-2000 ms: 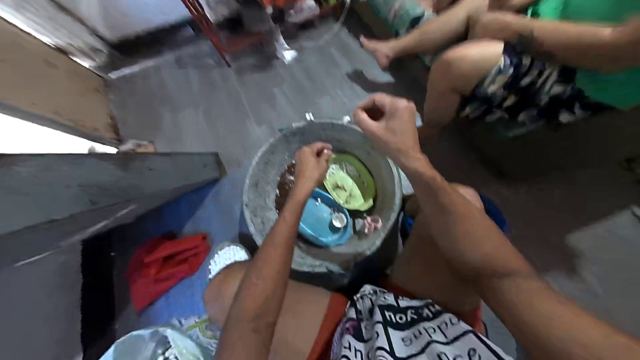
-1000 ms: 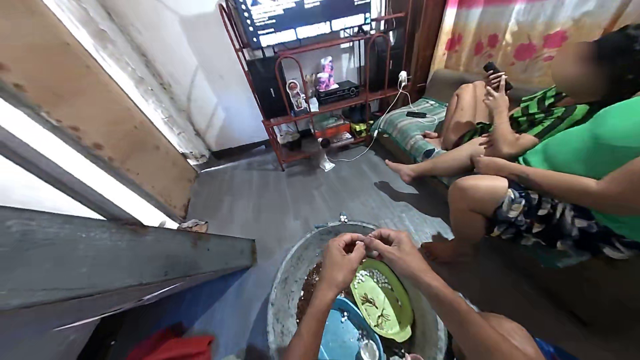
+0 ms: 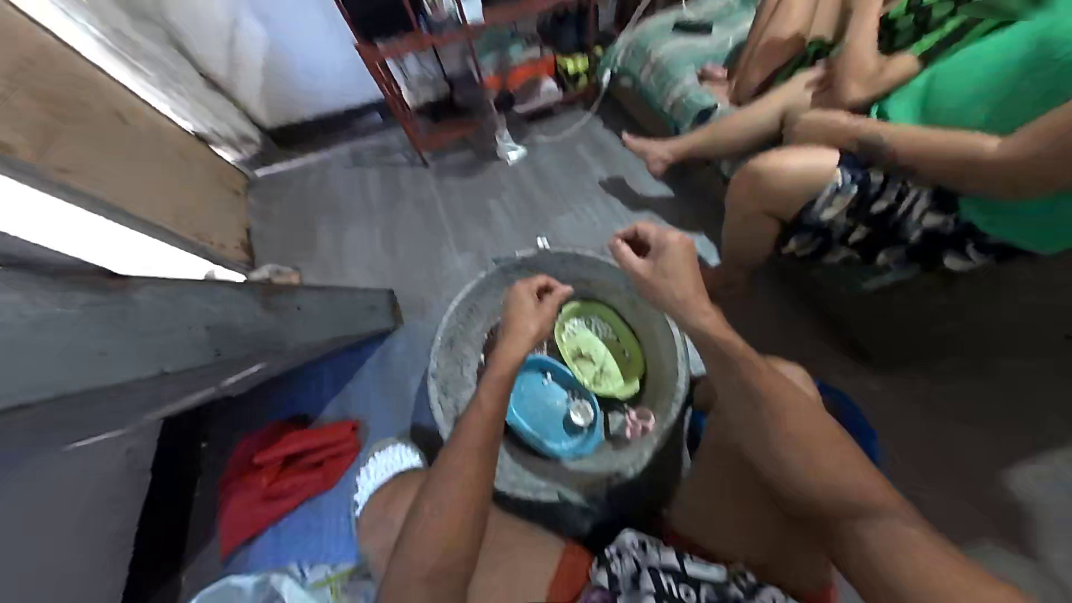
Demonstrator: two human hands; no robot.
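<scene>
Between my legs stands a round grey basin [image 3: 456, 377]. My left hand [image 3: 529, 314] is over its middle, thumb and forefinger pinched together. Higher and to the right, over the far right rim, my right hand [image 3: 662, 264] has its fingertips pinched too. Anything held in either pinch is too small to tell. Inside the basin lie a green oval plastic dish [image 3: 624, 356] with small pale pieces and a blue oval plastic dish [image 3: 536, 410] with a small round whitish item [image 3: 580, 411] in it. Pink-handled scissors [image 3: 641, 421] seem to lie beside the blue dish.
A red cloth [image 3: 289, 477] lies on the floor at the left, near a grey ledge [image 3: 193, 335]. Ahead stands a red metal rack [image 3: 427, 138]. A person in a green top [image 3: 997, 100] sits at the right, with another person's legs behind. A plastic bag [image 3: 260, 589] is at the lower left.
My hands, together over the basin one second ago, are now apart, the right one raised to the right. The view has tilted down.
</scene>
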